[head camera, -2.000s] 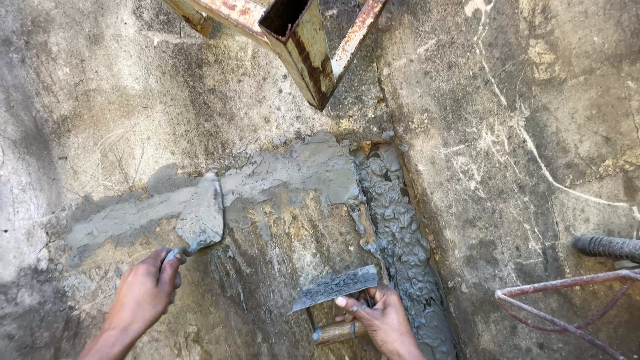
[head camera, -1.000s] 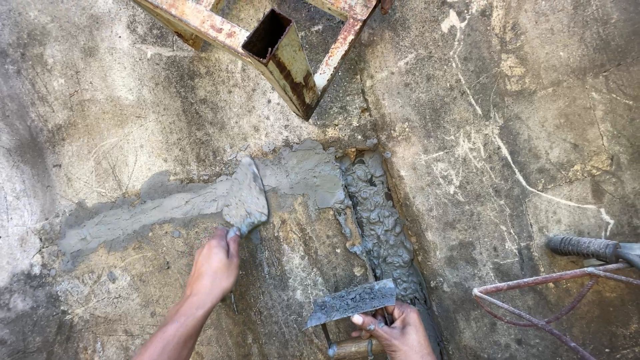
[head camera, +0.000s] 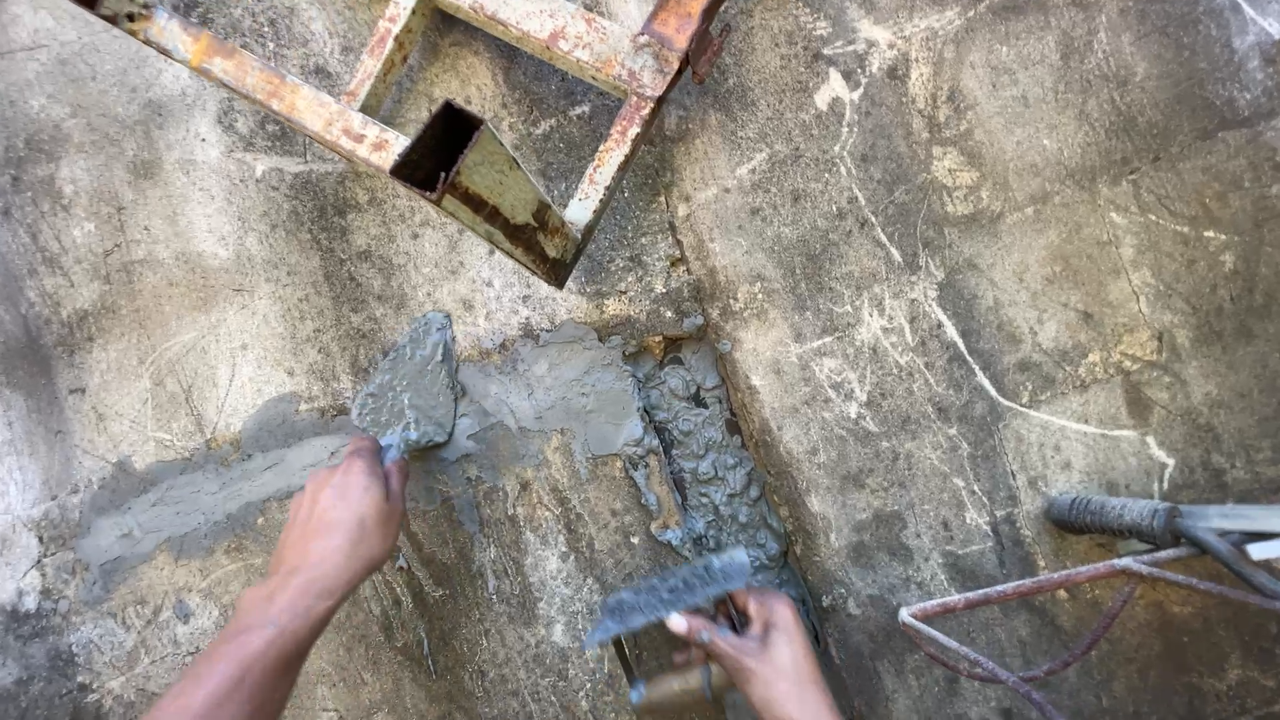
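My left hand (head camera: 345, 520) grips the handle of a pointed trowel (head camera: 410, 385), whose cement-smeared blade lies over a band of wet grey mortar (head camera: 220, 500) on the weathered concrete. My right hand (head camera: 760, 645) holds a rectangular finishing trowel (head camera: 670, 595) with grey smears on its plate; its wooden handle (head camera: 675, 692) shows blurred below. Just above that plate, lumpy mortar (head camera: 710, 460) fills a channel running down to the right. A smoother patch of mortar (head camera: 550, 390) joins the channel's top end. The right hand covers the channel's lower part.
A rusty metal frame (head camera: 270, 90) with an open square tube (head camera: 500, 190) juts in above the mortar. At the right are a bent rusty rod (head camera: 1020, 590) and a bar with a ribbed grip (head camera: 1110, 518). Cracked, stained concrete (head camera: 900, 250) lies around them.
The pointed trowel in my left hand has moved along the mortar band, first right, then to its upper edge. My right hand keeps the finishing trowel low by the channel. The view has shifted.
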